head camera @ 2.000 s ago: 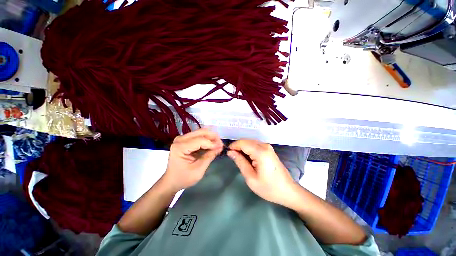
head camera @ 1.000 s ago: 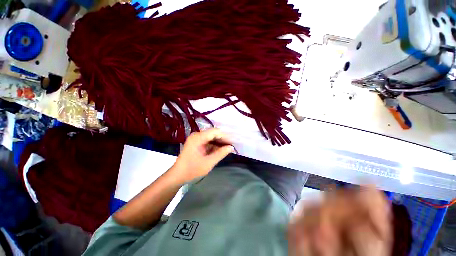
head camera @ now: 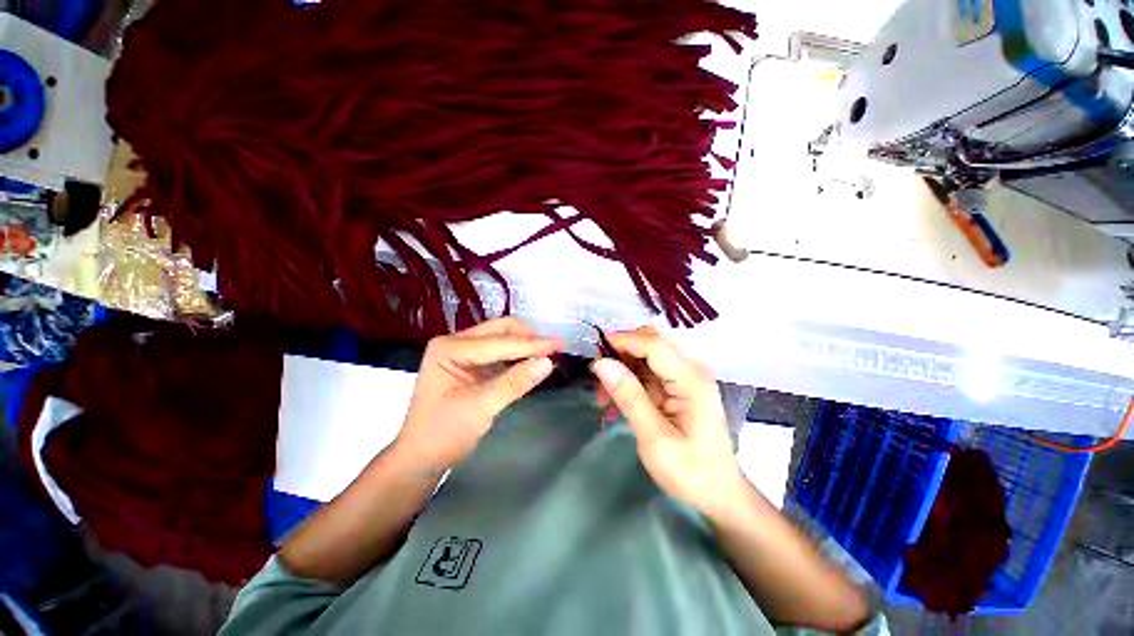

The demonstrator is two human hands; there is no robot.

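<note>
The big bundle of dark red fabric strips (head camera: 435, 137) lies on the white sewing table, loose ends pointing right. My left hand (head camera: 479, 388) is just off the table's front edge, thumb and forefinger pinched on a strip end that looks nearly black and is mostly hidden. My right hand (head camera: 672, 416) is close beside it, thumb and forefinger pinched on a small thin dark tool (head camera: 604, 337), whose tip sticks up. The fingertips are a little apart.
The sewing machine (head camera: 995, 81) stands at upper right, with an orange-handled tool (head camera: 977, 234) by its needle area. A second dark red pile (head camera: 149, 460) is at lower left. A blue crate (head camera: 858, 478) holding a maroon bunch (head camera: 958, 534) is at lower right.
My right hand was blurred at lower right a second ago and is back beside my left hand, with the thin dark tool showing. My left hand has stayed near the table edge.
</note>
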